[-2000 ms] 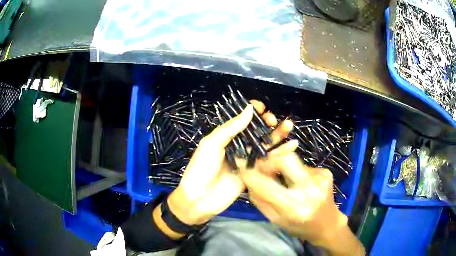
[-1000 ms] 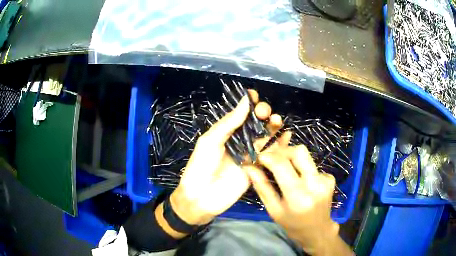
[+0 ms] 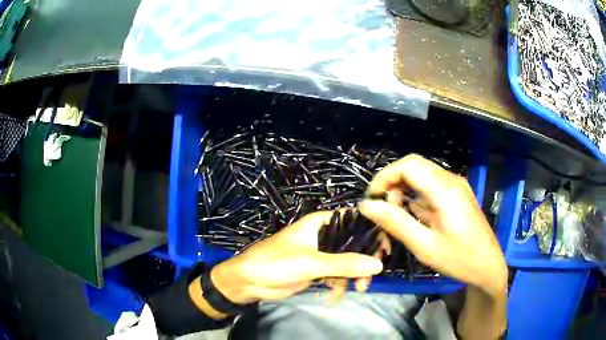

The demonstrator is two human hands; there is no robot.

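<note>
My left hand (image 3: pixel 286 262) is low over the front of the blue bin (image 3: pixel 178 192), closed around a bunch of black slender parts (image 3: pixel 347 234). The thumb lies across the bunch. My right hand (image 3: pixel 438 229) is just to the right, its fingertips touching or very near the top of the bunch. Whether it holds a part is hidden and blurred. Many loose black slender parts (image 3: pixel 259 176) with shiny ends lie in the bin behind and beside my hands.
A clear plastic bag (image 3: pixel 266 46) overhangs the bench edge. A brownish board (image 3: pixel 452 66) is right of it. A blue tray of silver parts (image 3: pixel 561 66) is at upper right. Bagged brassy parts (image 3: pixel 558 226) sit at the right. A green panel (image 3: pixel 63 199) stands at the left.
My left hand has turned and lowered, so the bunch now lies lower and to the right. My right hand has moved up and right, over the bunch. More of the bin's parts show.
</note>
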